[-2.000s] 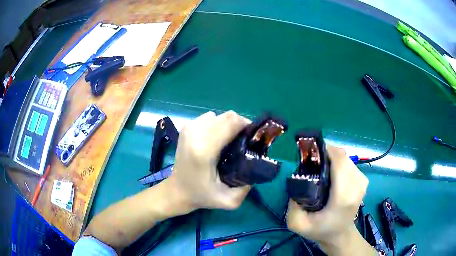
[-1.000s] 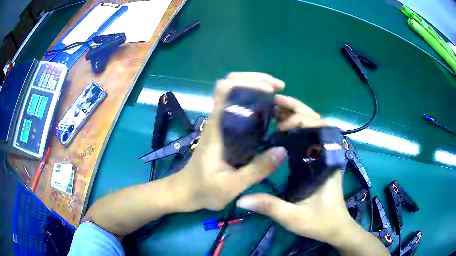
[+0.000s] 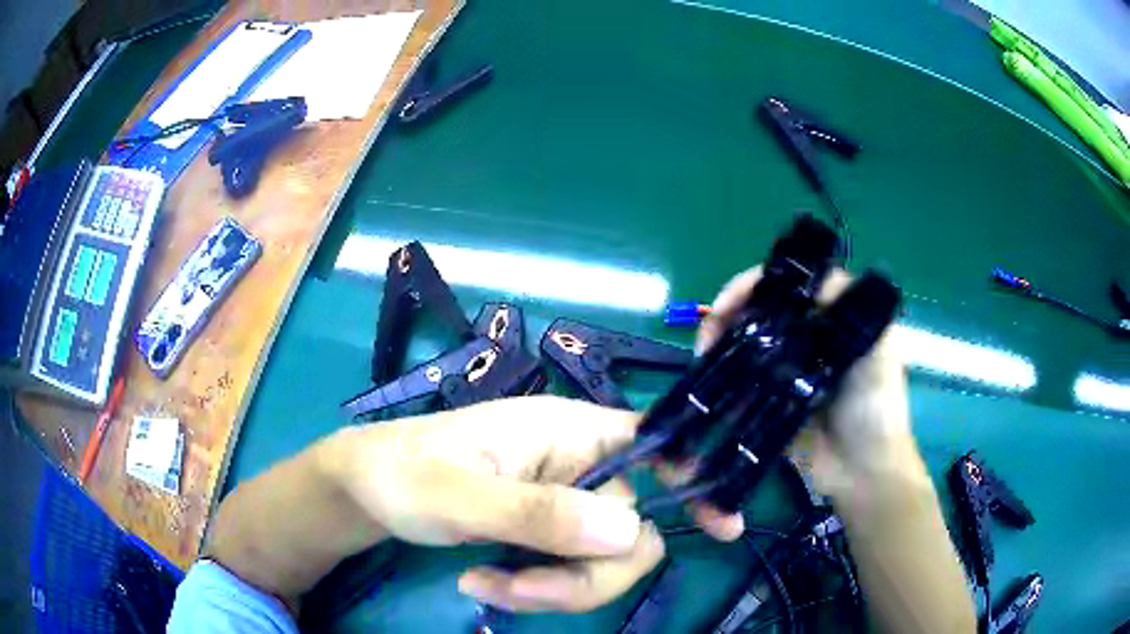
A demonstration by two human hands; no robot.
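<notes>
Two black battery clamps (image 3: pixel 775 359) lie side by side, closed, tilted up to the right, at the centre right. My right hand (image 3: pixel 874 421) is behind and beside them and holds them; its fingers are partly hidden by the clamps. My left hand (image 3: pixel 508 495) pinches the black cords (image 3: pixel 626 464) at the clamps' lower left end. A blue plug (image 3: pixel 687 315) with a bit of red shows just left of my right hand's fingertips. The clamps are slightly blurred.
Several black clamps (image 3: pixel 409 310) lie on the green mat (image 3: pixel 595 124) around my hands. Another clamp (image 3: pixel 805 136) lies at the back. On the wooden board (image 3: pixel 279 266) are a scale (image 3: pixel 93 285), a phone (image 3: pixel 198 295), a clipboard (image 3: pixel 236 87) and an orange-red pen (image 3: pixel 104 427).
The clamps have gone from squeezed open, one per hand, to closed and side by side in my right hand. My left hand has moved down-left onto the cords. The clamp at the back has shifted left.
</notes>
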